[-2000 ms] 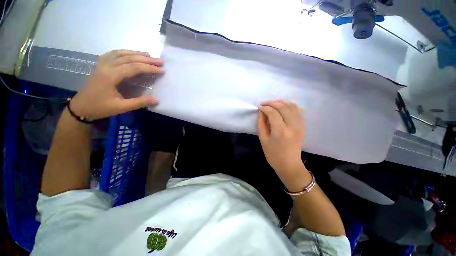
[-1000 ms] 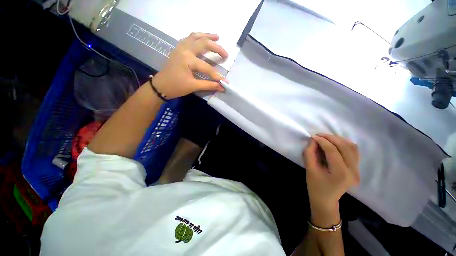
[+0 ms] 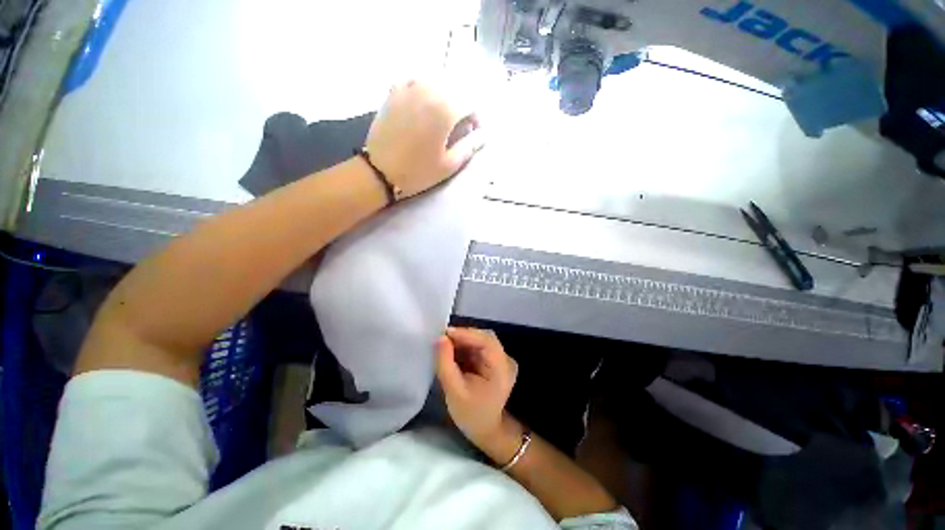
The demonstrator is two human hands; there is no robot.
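The pale fabric panel (image 3: 389,274) runs from near the sewing machine's needle area down over the table's front edge, its lower end hanging at the lap. My left hand (image 3: 423,140) is on its upper part, fingers curled, close to the brightly lit needle area. My right hand (image 3: 477,375) pinches the panel's right edge below the table edge. A dark grey part of cloth (image 3: 311,148) lies on the table left of my left hand. The sewing machine (image 3: 715,36) with "JACK" lettering is at the upper right. Glare hides the presser foot and needle.
Thread snips (image 3: 777,245) lie on the table at right. The ruled grey strip (image 3: 642,294) runs along the front edge. A blue crate (image 3: 230,378) stands left of the lap. Dark fabric (image 3: 819,478) is piled below the table at right.
The panel has gone from lying lengthwise across the table edge to running from the needle area down to the lap. My left hand has moved up beside the needle; my right hand is lower.
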